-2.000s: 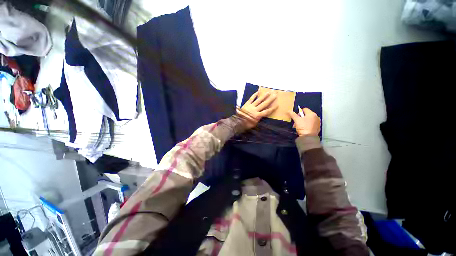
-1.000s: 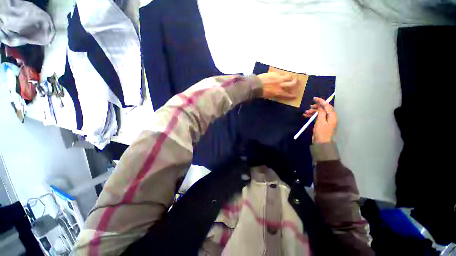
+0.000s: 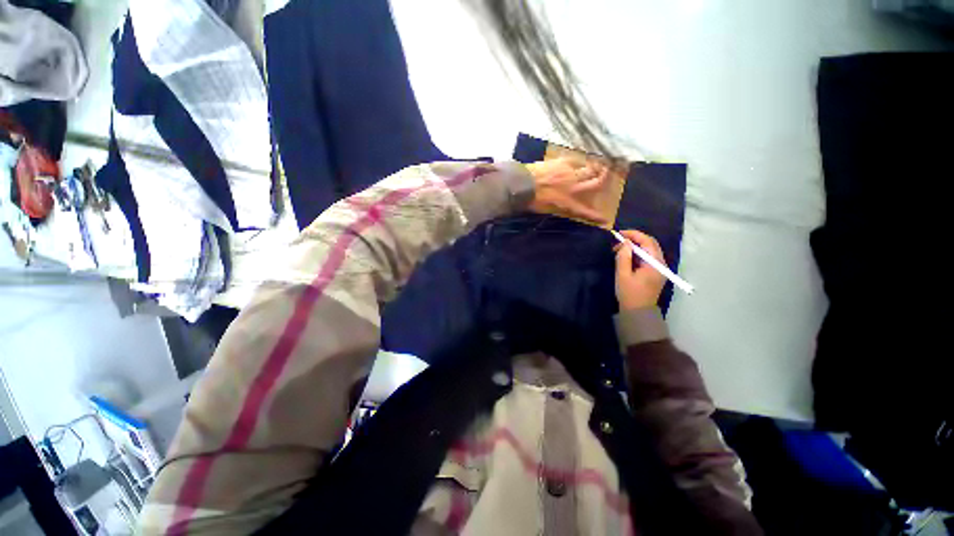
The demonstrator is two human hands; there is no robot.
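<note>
A tan card template [image 3: 613,199] lies flat on a dark trouser panel [image 3: 657,197] in front of me. My left hand [image 3: 570,191] rests on the template with its fingers spread, covering its left and middle part. My right hand [image 3: 637,274] grips a white pen [image 3: 661,265]. The pen's upper left end is at the template's lower right corner; whether it touches the cloth I cannot tell. The panel's lower part runs towards my body, and its edge merges with my dark vest.
Another dark panel part [image 3: 345,115] extends up at the left. White pieces with navy shapes [image 3: 214,94] lie farther left, near a red item [image 3: 36,180]. A dark pile [image 3: 889,241] lies at right on the white table [image 3: 748,262]. Hair strands blur the top centre.
My right hand has moved left and turned the pen, so one end is now at the template's lower corner. My left hand's fingers are more spread on the template. The view has shifted slightly.
</note>
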